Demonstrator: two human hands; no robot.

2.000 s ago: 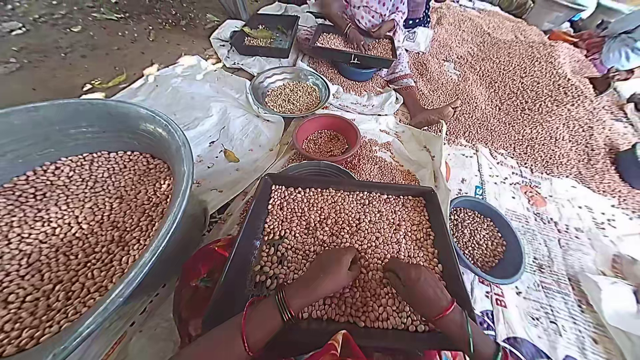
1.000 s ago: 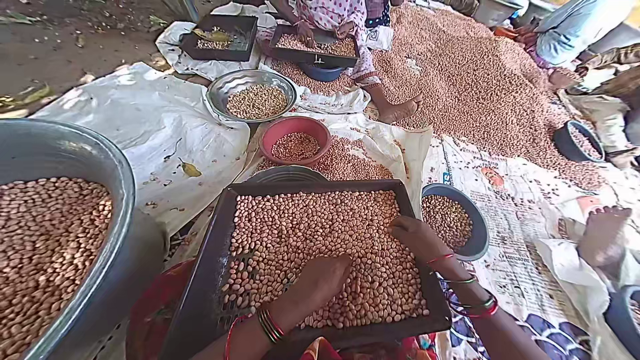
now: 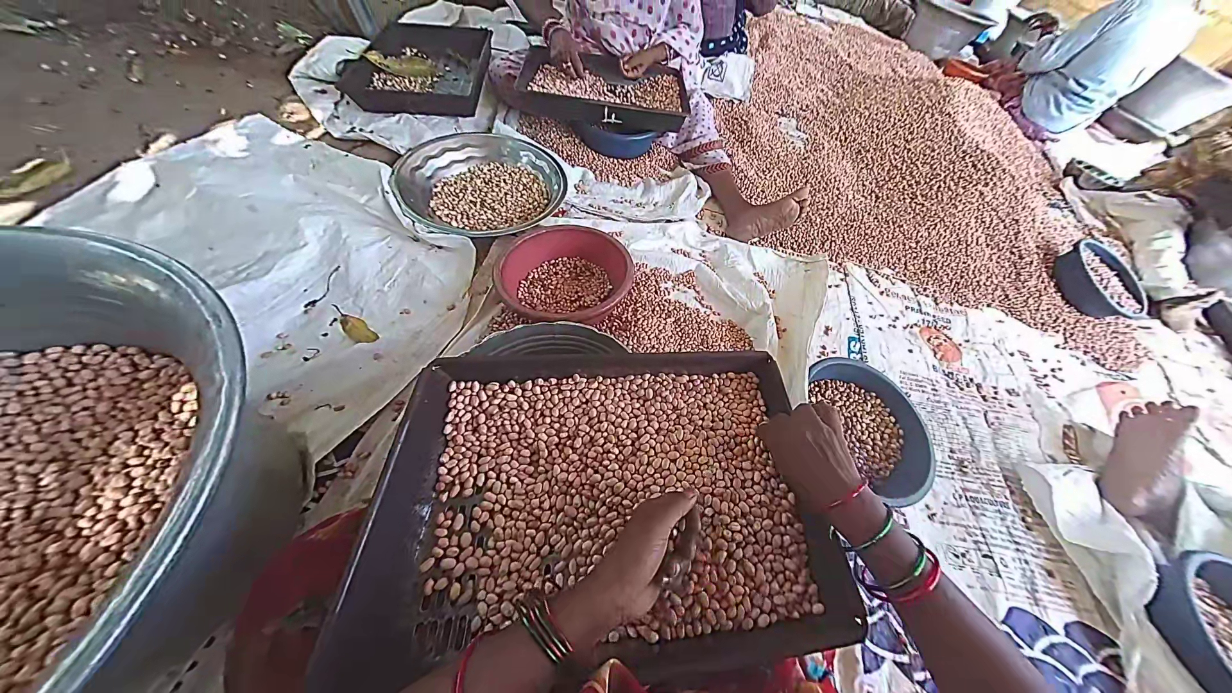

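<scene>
A dark, slotted sorting tray (image 3: 587,364) lies in front of me, covered with pinkish-brown nuts or seeds (image 3: 597,462). My left hand (image 3: 650,558) is over the lower middle of the tray, its fingers curled down among the nuts; whether it holds any is hidden. My right hand (image 3: 811,454) is at the tray's right edge with bent fingers, near a blue-grey bowl (image 3: 921,433) of nuts; its fingertips are partly hidden. Bangles circle both wrists.
A large metal tub (image 3: 226,385) of nuts stands at left. Beyond the tray are a red bowl (image 3: 616,279) and a steel bowl (image 3: 409,183) with nuts. Opposite, a person (image 3: 635,24) works at another tray (image 3: 616,117). A big heap of nuts (image 3: 885,173) covers the back right; a foot (image 3: 1147,457) is at right.
My right hand has moved from over the nuts, near my left hand, to the tray's right edge. The left hand remains over the nuts.
</scene>
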